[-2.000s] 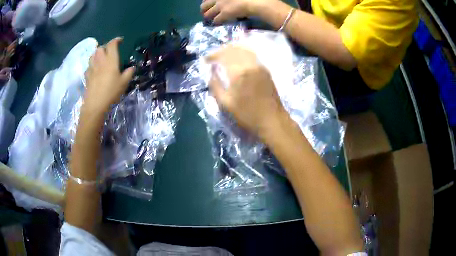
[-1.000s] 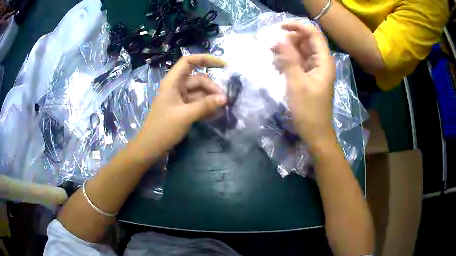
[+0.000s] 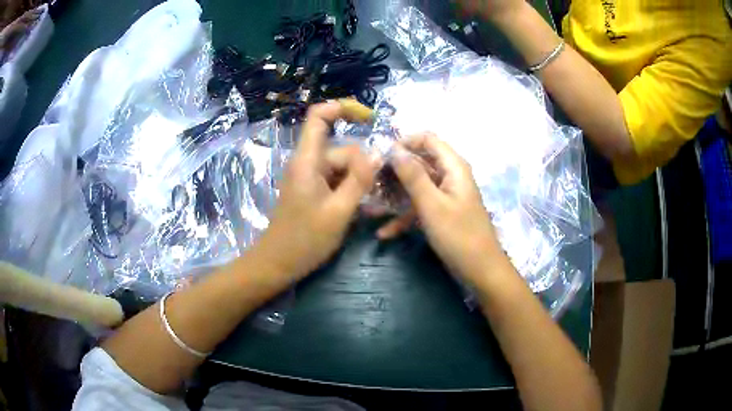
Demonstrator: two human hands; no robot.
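Observation:
My left hand (image 3: 325,172) and my right hand (image 3: 437,189) meet over the middle of the dark green table. Between their fingertips they hold a small clear plastic bag (image 3: 382,147) with something dark at it, blurred and mostly hidden by the fingers. A yellow-tan cover sits on a left fingertip. Loose black cables (image 3: 273,76) lie in a tangled heap just beyond my left hand. A heap of shiny clear bags (image 3: 514,152) lies right of and behind my right hand. Bagged cables (image 3: 201,189) lie in a heap left of my left hand.
White moulded parts (image 3: 88,104) lie at the left, partly under plastic. A pale tube (image 3: 60,297) juts in at lower left. A person in a yellow shirt (image 3: 658,76) reaches in at upper right. A brown carton (image 3: 646,337) stands below the table's right edge.
My right hand has moved left and down from the bag heap to meet my left hand. The dark cable seen at my left fingertips is now mostly hidden between both hands.

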